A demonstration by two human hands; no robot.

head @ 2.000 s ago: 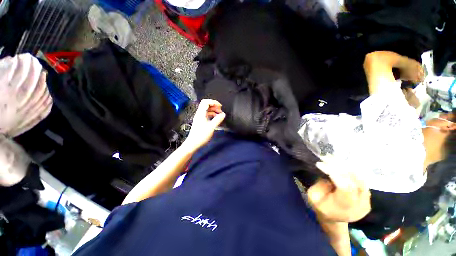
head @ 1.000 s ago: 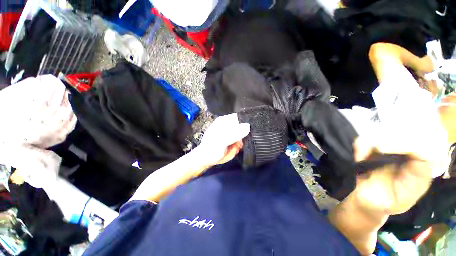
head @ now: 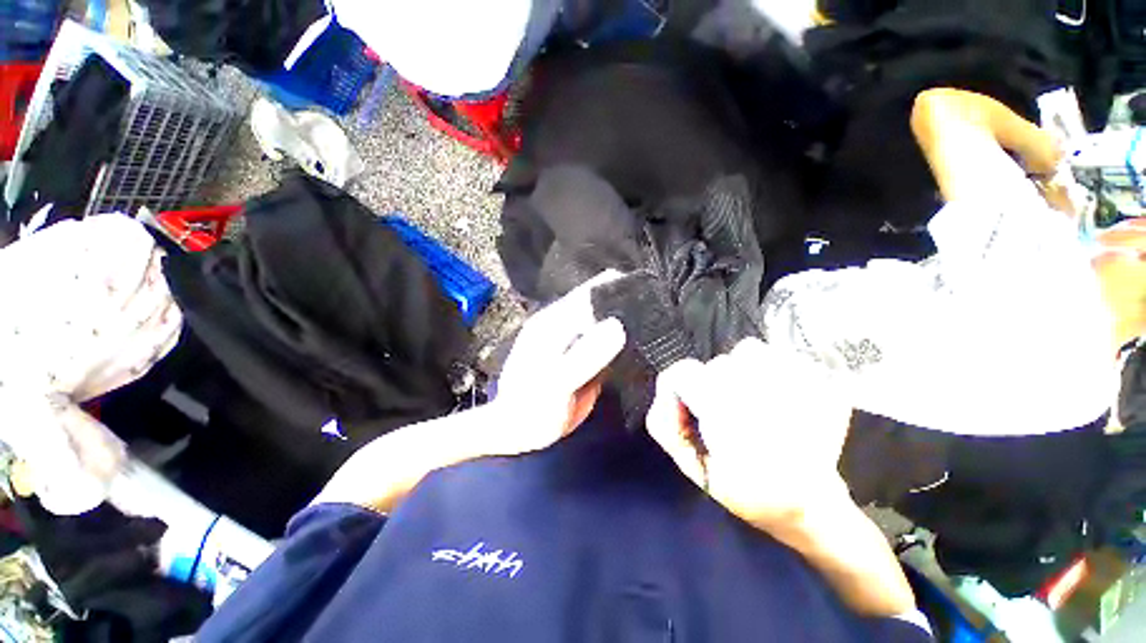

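Note:
A black garment (head: pixel 716 270) lies bunched in front of the navy top, its finely striped grey-black part facing up between the hands. My left hand (head: pixel 559 371) pinches a fold of it between thumb and fingers, left of centre. My right hand (head: pixel 754 421) is curled at the garment's near right edge, thumb and fingertips together. Whether cloth or a small tool is inside the right hand is hidden by the fingers and glare. The far part of the garment merges with a black cloth pile (head: pixel 616 107).
A person in a patterned white top (head: pixel 968 327) sits at the right. Another light sleeve (head: pixel 88 295) is at the left, beside a black cloth heap (head: pixel 314 302). A grey basket (head: pixel 170 138), a blue basket (head: pixel 440 270) and red plastic (head: pixel 471 119) stand on the speckled floor.
My right hand has come in from the far right to beside my left hand, at the striped cloth. The grey cloth it held out to the right is now drawn in. My left hand keeps its pinch.

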